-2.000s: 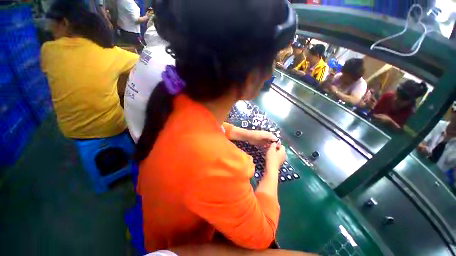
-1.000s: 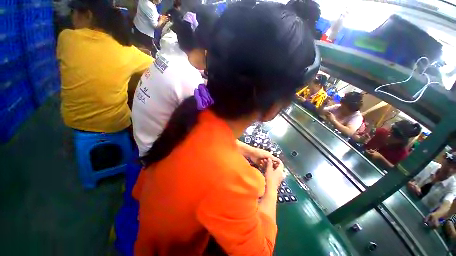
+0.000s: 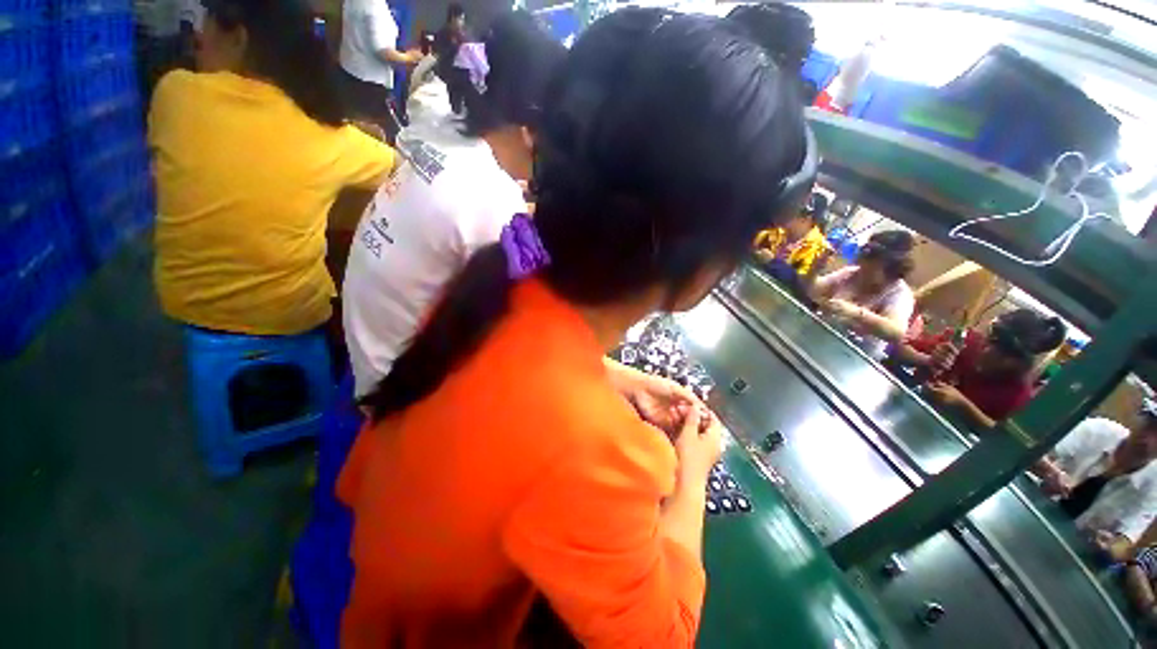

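Neither of my hands is in the picture. Nearest in front is a person in an orange top point(image 3: 508, 469), seen from behind and the side, whose two hands meet over the bench at something too small to make out. A tray with dark square modules point(image 3: 726, 492) lies by those hands on the green bench point(image 3: 761, 577). Small silvery and dark pieces point(image 3: 657, 349) lie in a pile farther back, partly hidden by the person.
A dark shiny conveyor belt point(image 3: 837, 475) runs on the right with single small units on it. A green post point(image 3: 971, 488) and shelf with a white cable point(image 3: 1047, 228) stand over it. Other workers sit on both sides. A blue stool point(image 3: 260, 393) and blue crates point(image 3: 64, 165) are left.
Since two seconds ago the view has shifted, and the forearm and the clear tray at the bottom edge are out of view. Since one second ago, units on the belt have moved slightly left.
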